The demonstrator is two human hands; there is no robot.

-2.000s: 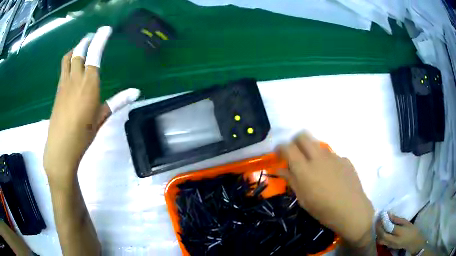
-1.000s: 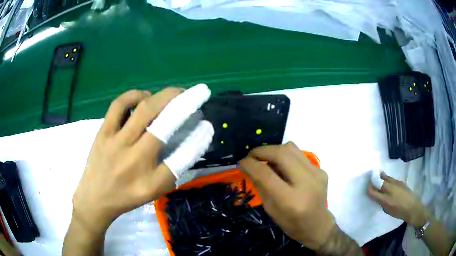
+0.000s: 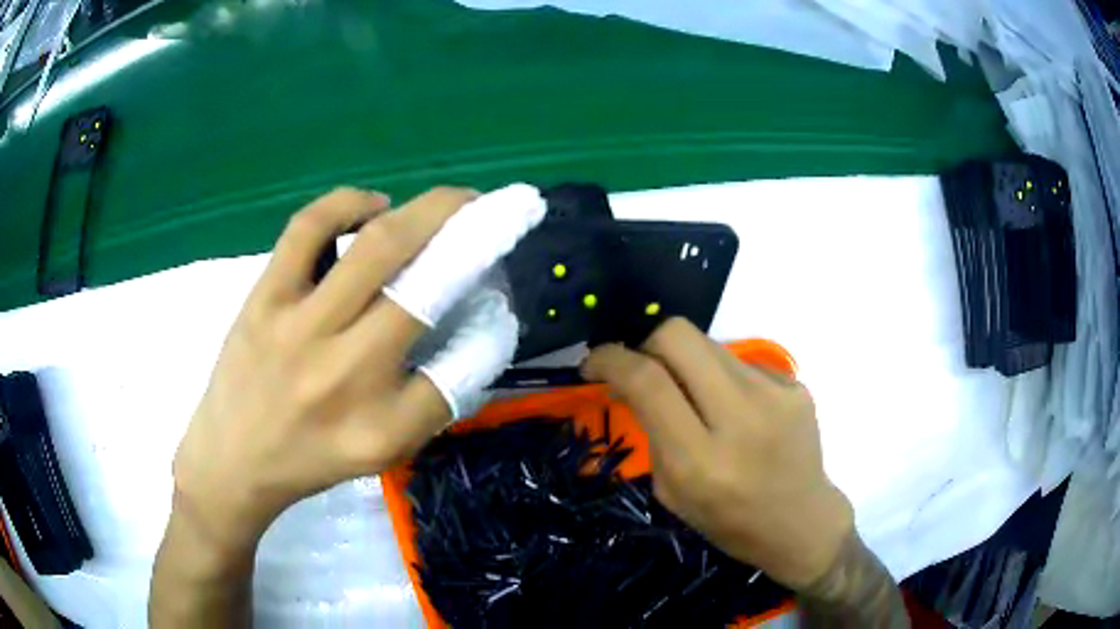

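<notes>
A black frame with yellow dots lies over another black frame, just above the orange tray. My left hand, with white cots on two fingers, grips the frame's left part and hides much of it. My right hand has its fingertips at the frame's lower edge, near a thin dark strip and a pale gap; whether it pinches a piece cannot be told. Small black pieces fill the tray.
A stack of black frames stands at the right, another stack at the left edge. A single frame lies on the green belt at upper left. White sheets lie beyond the belt and along the right.
My left hand has come from the left onto the frame, and my right hand has moved from over the tray to its edge. The frame on the belt has shifted left. Another person's hand at right has gone.
</notes>
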